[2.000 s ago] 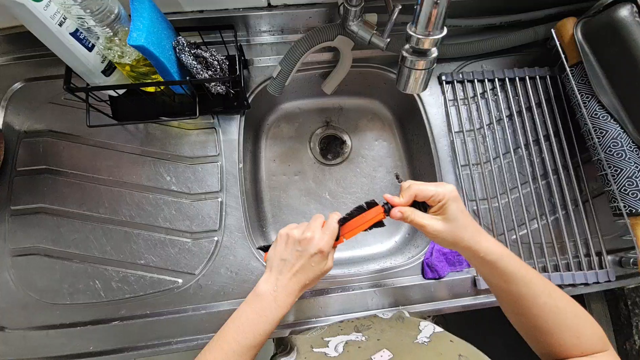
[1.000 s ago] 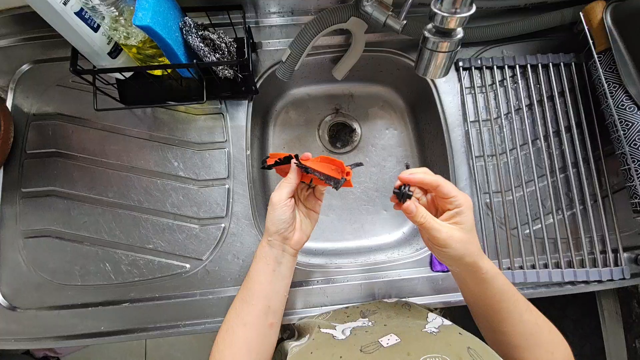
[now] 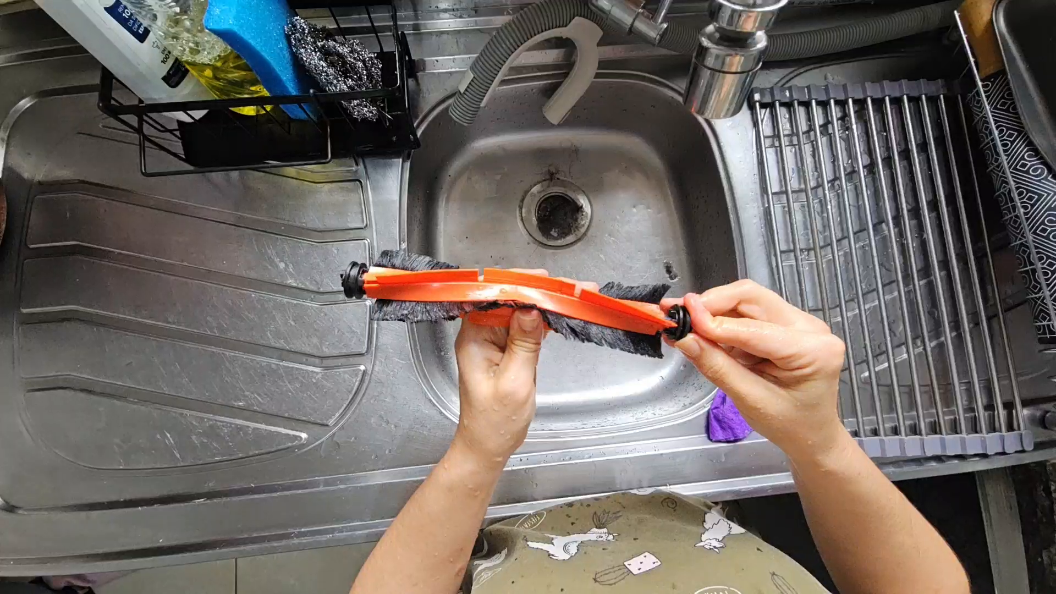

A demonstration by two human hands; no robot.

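An orange roller brush with dark bristles (image 3: 569, 299), of the kind used in a vacuum cleaner, spans the front part of the steel sink basin (image 3: 487, 181), above it. My left hand (image 3: 499, 375) grips the brush around its middle, thumb on the near side. Fingertips of my right hand (image 3: 759, 355) pinch the black end piece (image 3: 678, 322) at the brush's right end. A second black end cap (image 3: 355, 280) sits at the left end, over the ribbed drainboard. Both hands look wet.
A black wire caddy (image 3: 223, 105) at the back left holds bottles, a blue sponge (image 3: 257, 49) and a steel scourer (image 3: 338, 62). The metal faucet (image 3: 726, 66) and grey hose (image 3: 528, 37) overhang the basin's back. A roll-up rack (image 3: 891, 264) lies right; a purple cloth (image 3: 728, 419) lies by the front rim.
One second ago my right hand held a small black piece apart from the brush; now that hand is at the brush's right end. The brush has turned to show its full length.
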